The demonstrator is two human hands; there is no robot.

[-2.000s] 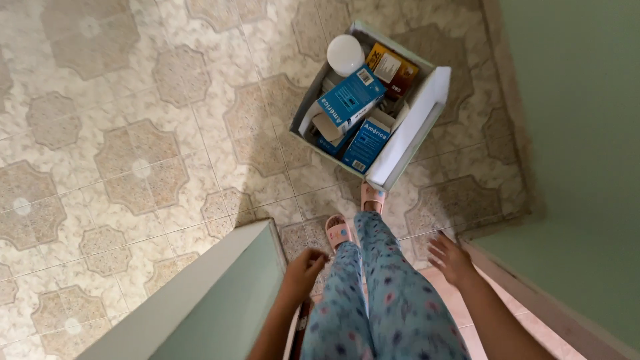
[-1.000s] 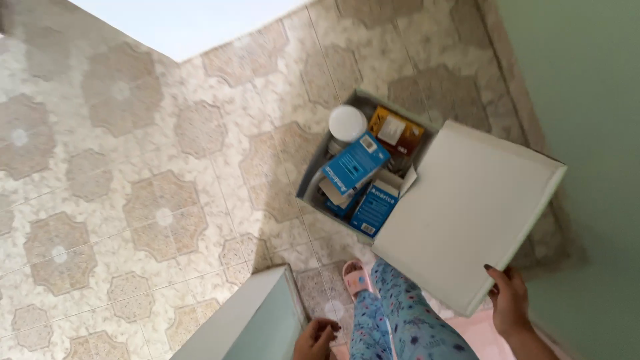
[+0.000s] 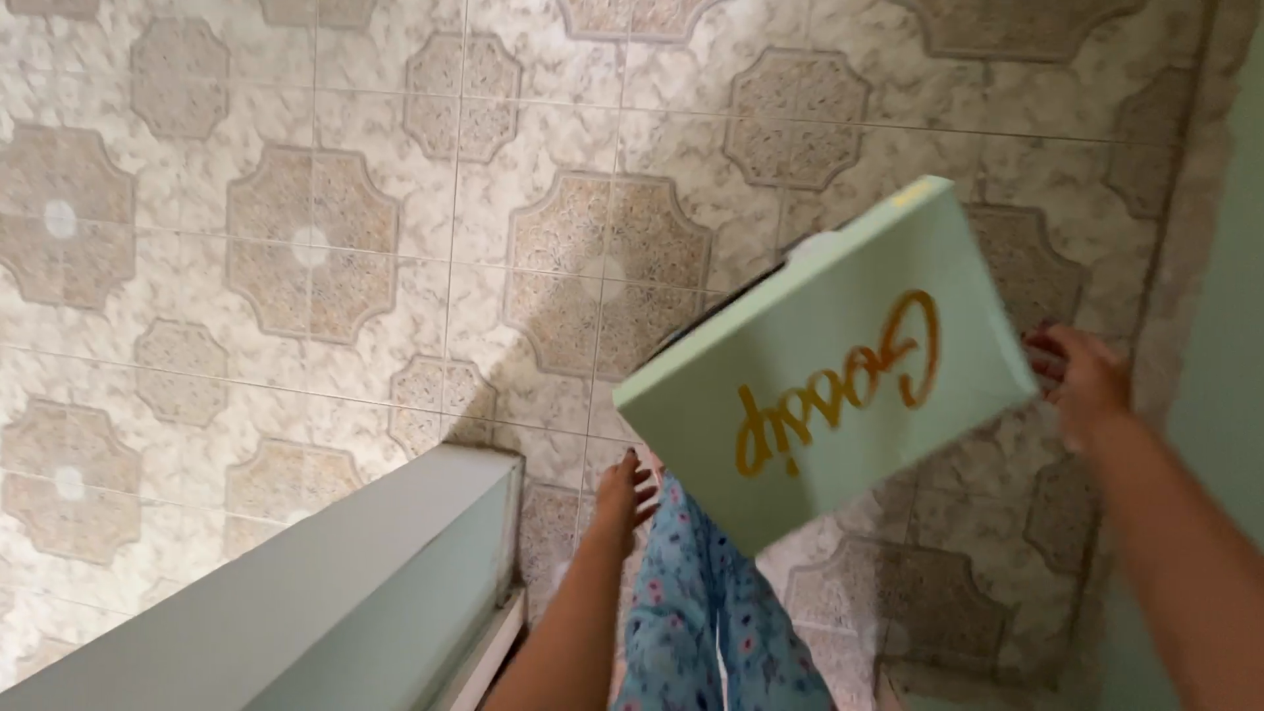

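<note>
A pale green box with its lid [image 3: 839, 385] over the top lies at a slant on the floor in front of my legs. The lid bears gold lettering, and a dark edge of the box and a bit of something white show past its far side. My right hand [image 3: 1076, 380] is at the lid's right corner with fingers bent; whether it touches the lid is unclear. Near the lid's left corner my left hand [image 3: 627, 494] holds nothing, its fingers apart. What lies inside the box is mostly hidden.
A light-topped, pale green low wall or partition [image 3: 296, 592] rises at the lower left. Another green wall [image 3: 1215, 346] runs along the right. Patterned tiles [image 3: 607, 276] cover the floor. My legs in blue patterned trousers [image 3: 691, 602] are just below the box.
The lid, tilted open at the right with my right hand on its edge a second ago, now covers the box. The blue cartons inside are out of sight. My right hand has moved up along the right side.
</note>
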